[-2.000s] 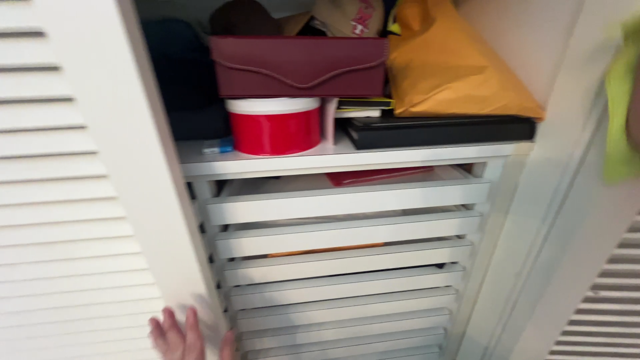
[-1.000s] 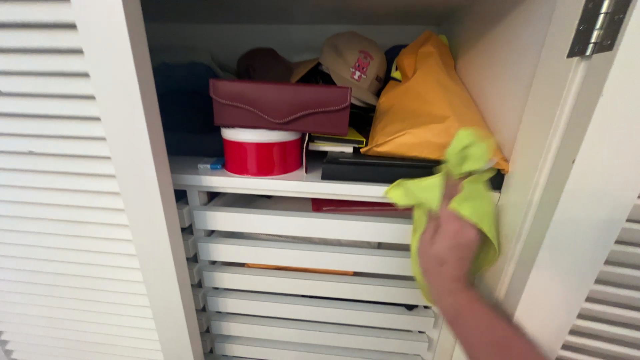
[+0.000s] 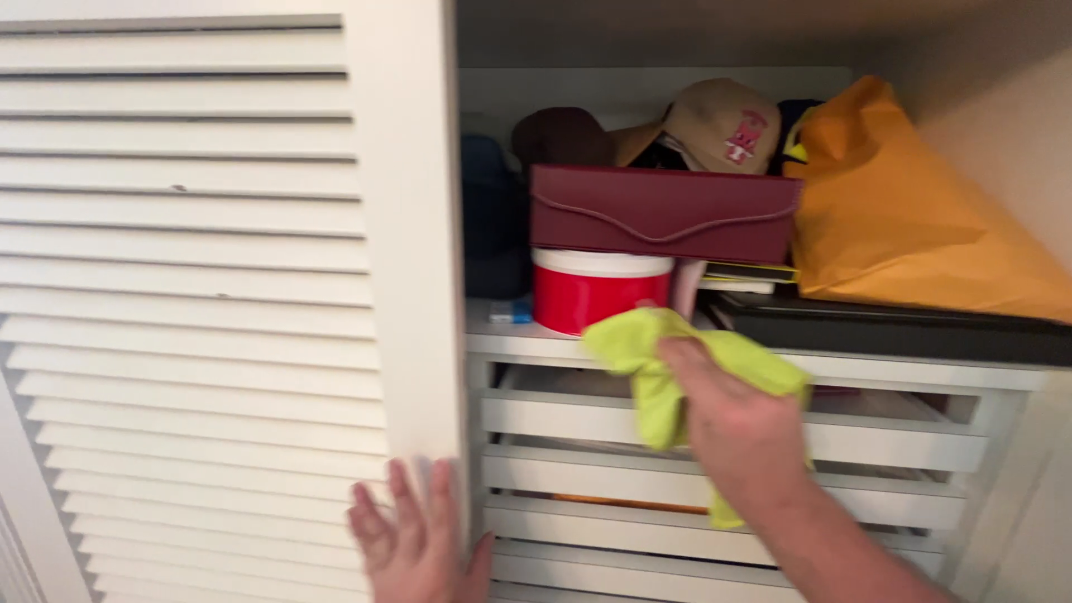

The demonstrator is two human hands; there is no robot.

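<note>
A crumpled lime-green cloth [image 3: 645,360] is gripped in my right hand [image 3: 741,419], against or just in front of the white shelf edge [image 3: 519,345], below a red round container with a white lid [image 3: 586,293]. My left hand [image 3: 423,536], fingers spread and holding nothing, rests at the frame edge of the white louvered door [image 3: 419,251]. The cloth and right hand hide part of the shelf edge and of the white slatted drawer fronts [image 3: 569,419] beneath.
On the shelf, a burgundy case [image 3: 662,209] lies on the red container. Behind it sit a beige cap [image 3: 720,126] and a dark brown cap [image 3: 561,138]. To the right, an orange padded envelope [image 3: 904,226] lies on a flat black case [image 3: 879,327]. A dark blue item [image 3: 494,218] stands left.
My right hand has moved left along the shelf edge with the cloth, from in front of the orange envelope to below the red container. My left hand has come back into view at the door.
</note>
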